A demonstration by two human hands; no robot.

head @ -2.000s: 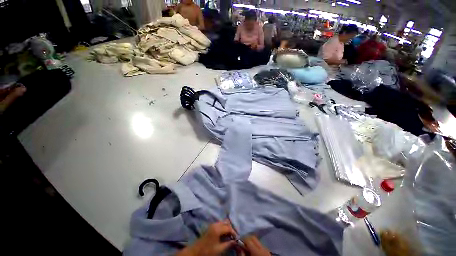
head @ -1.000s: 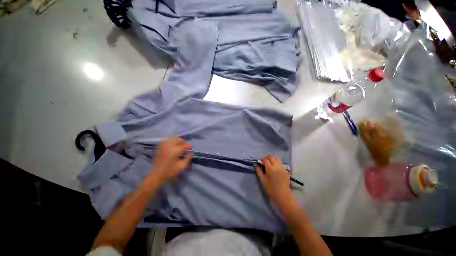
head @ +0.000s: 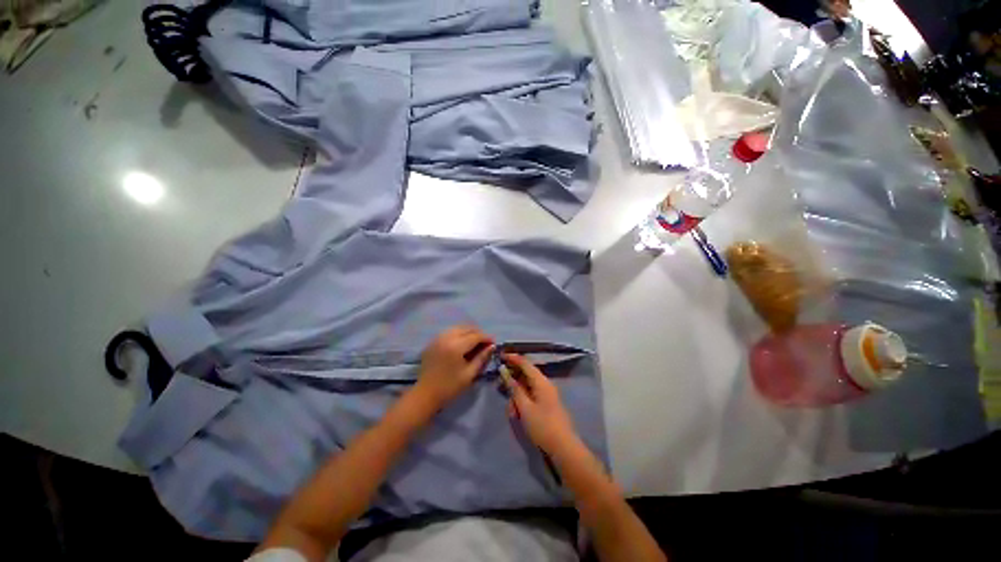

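A blue-grey shirt point(head: 439, 274) lies flat on the white table, its collar at the left around a black hanger point(head: 137, 357). The button placket point(head: 329, 362) runs across it towards the hem. My left hand point(head: 456, 362) pinches the placket edge near its lower part. My right hand point(head: 530, 397) is beside it, fingertips close to the left ones at the placket. A thin dark tool point(head: 551, 467) sticks out under my right hand towards me. What the fingertips do between them is too small to tell.
Blue-grey shirts on hangers point(head: 494, 110) lie further up, black hooks point(head: 176, 44) at left. To the right are clear poly bags point(head: 867, 187), a water bottle point(head: 697, 198), a blue pen point(head: 709, 251), a small food bag point(head: 765, 283) and a pink drink bottle point(head: 807, 364).
My hands were apart on the placket and are now together near its lower part. The dark tool's tip has swung from pointing right to pointing towards me. The view has shifted.
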